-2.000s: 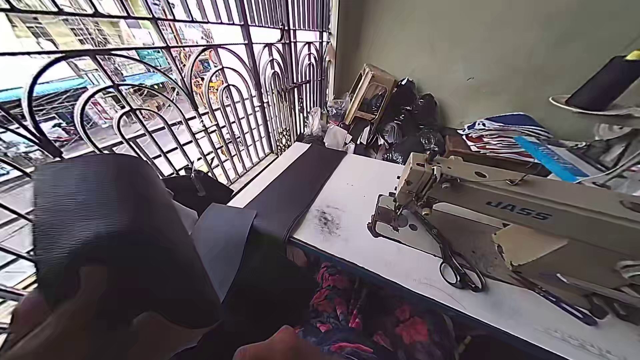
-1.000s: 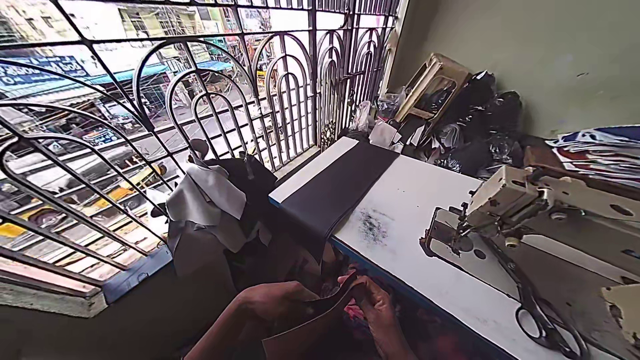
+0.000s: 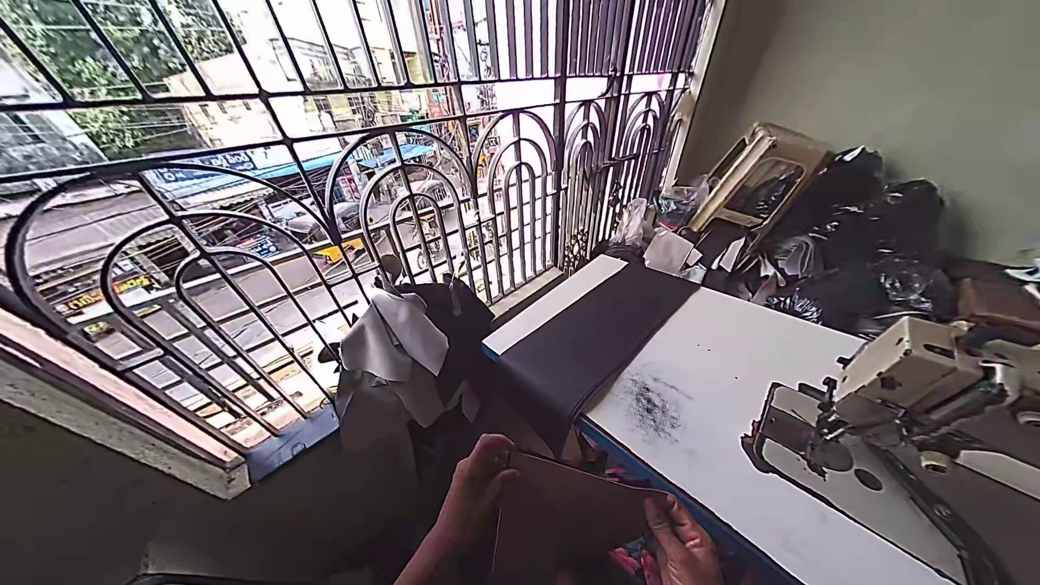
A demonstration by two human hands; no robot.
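Note:
A dark brown sheet of leather-like material [image 3: 569, 520] is stretched between my hands, low in the view, beside the near edge of the white table. My left hand [image 3: 483, 479] pinches its upper left corner. At its right edge, my right hand [image 3: 681, 540] grips it between thumb and fingers. The sheet's lower part runs out of view. A dark strip of material [image 3: 593, 333] lies across the table's left end and hangs over the near edge, just above the held sheet. An industrial sewing machine [image 3: 910, 366] stands on the table at the right.
The white table [image 3: 731, 366] has a dark smudge. Grey and black material scraps [image 3: 390, 341] are heaped left of it, by the metal window grille [image 3: 520, 187]. Behind the table are a beige plastic stool [image 3: 764, 183], tipped over, and black plastic bags [image 3: 894, 219].
Two seconds ago a large dark piece was raised at the left; it no longer shows there. Since one second ago, the sheet between my hands has been spread wider. The view has shifted.

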